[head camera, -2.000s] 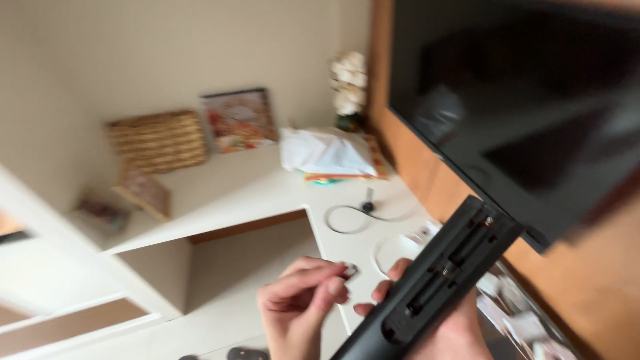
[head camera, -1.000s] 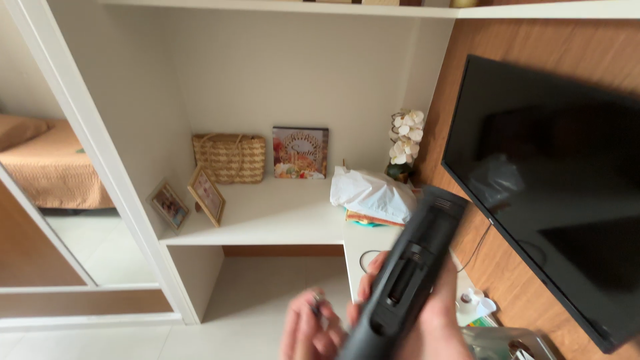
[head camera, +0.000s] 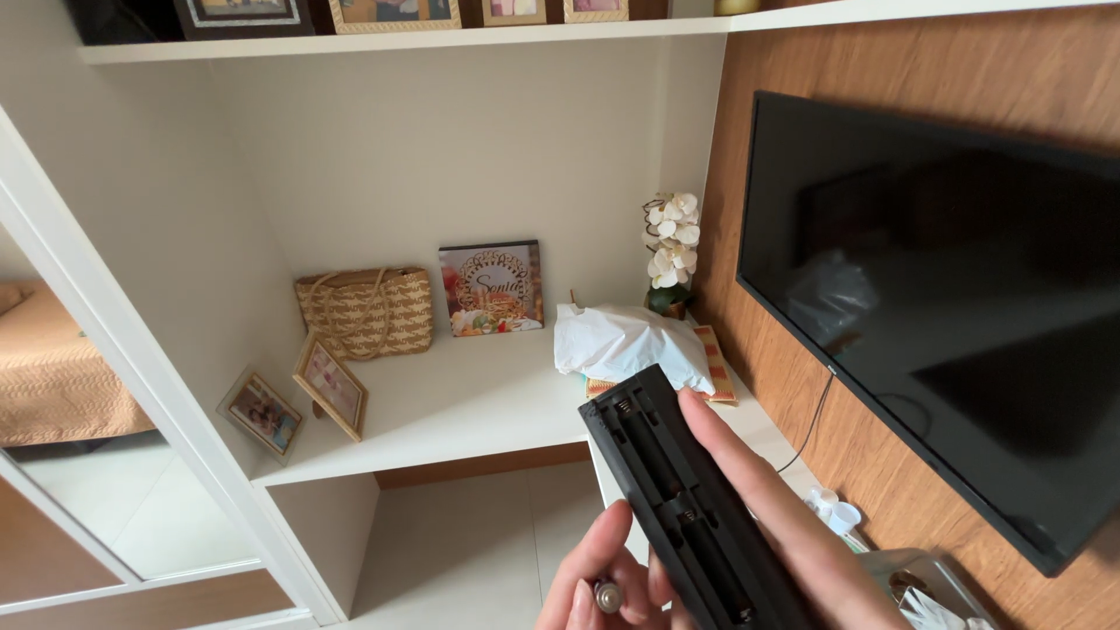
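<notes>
A black remote control (head camera: 691, 516) is tilted across the lower middle, its uncovered battery compartment facing me. Metal springs show in the compartment, and I see no battery in its visible slots. My right hand (head camera: 787, 516) holds the remote from the right side, one finger stretched along its edge. Left of the remote, my left hand (head camera: 595, 577) pinches a small cylindrical battery (head camera: 608, 597), whose metal end points toward me. Fingers of the left hand are close against the remote's left edge. The remote's lower end is cut off by the frame.
Beyond the hands, a white desk (head camera: 472, 402) bears a woven bag (head camera: 367, 311), picture frames (head camera: 332, 385), a white plastic bag (head camera: 630, 341) and white artificial-looking orchids (head camera: 674, 241). A television (head camera: 936, 306) hangs on the wood-panelled wall at right. A clear container (head camera: 936, 577) stands lower right.
The view has shifted and sharpened. The remote has turned, so its top end now points up and left instead of up and right. The left hand still holds the small item beside it.
</notes>
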